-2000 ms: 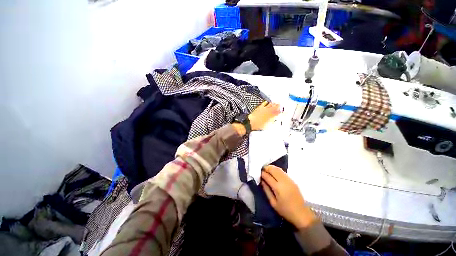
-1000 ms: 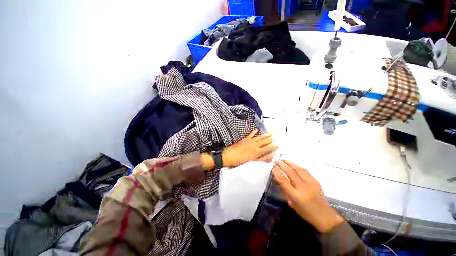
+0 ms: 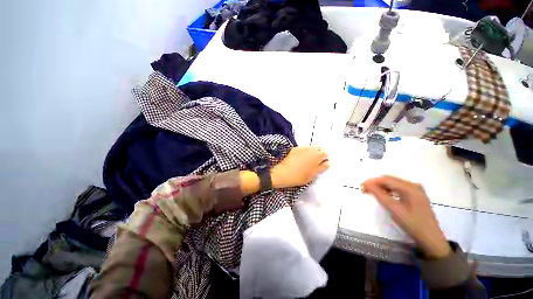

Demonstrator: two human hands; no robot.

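Note:
My left hand [image 3: 299, 167] lies on the garment at the table's front left, its fingers bent at the cloth's edge, holding it. The small-check fabric [image 3: 213, 125] is draped over the navy fabric [image 3: 161, 157]. White fabric [image 3: 274, 254] hangs from below my left hand over the table's front edge. My right hand [image 3: 409, 207] is raised over the table to the right, away from the cloth, thumb and fingers curved close together; whether a thread is between them cannot be seen. The sewing machine [image 3: 432, 82] stands beyond, its needle area [image 3: 359, 131] away from the cloth.
A plaid scrap [image 3: 488, 96] is tied over the machine arm. Dark cut pieces [image 3: 280, 26] and a blue crate [image 3: 200, 36] are at the back. A phone-like dark object [image 3: 466, 156] with a cable lies under the arm. A cloth pile [image 3: 58, 257] is at lower left by the wall [image 3: 52, 117].
My right hand has left the cloth beside my left hand and moved right. My left hand stays on the cloth, its fingers now more bent. The white fabric hangs lower. The view has shifted.

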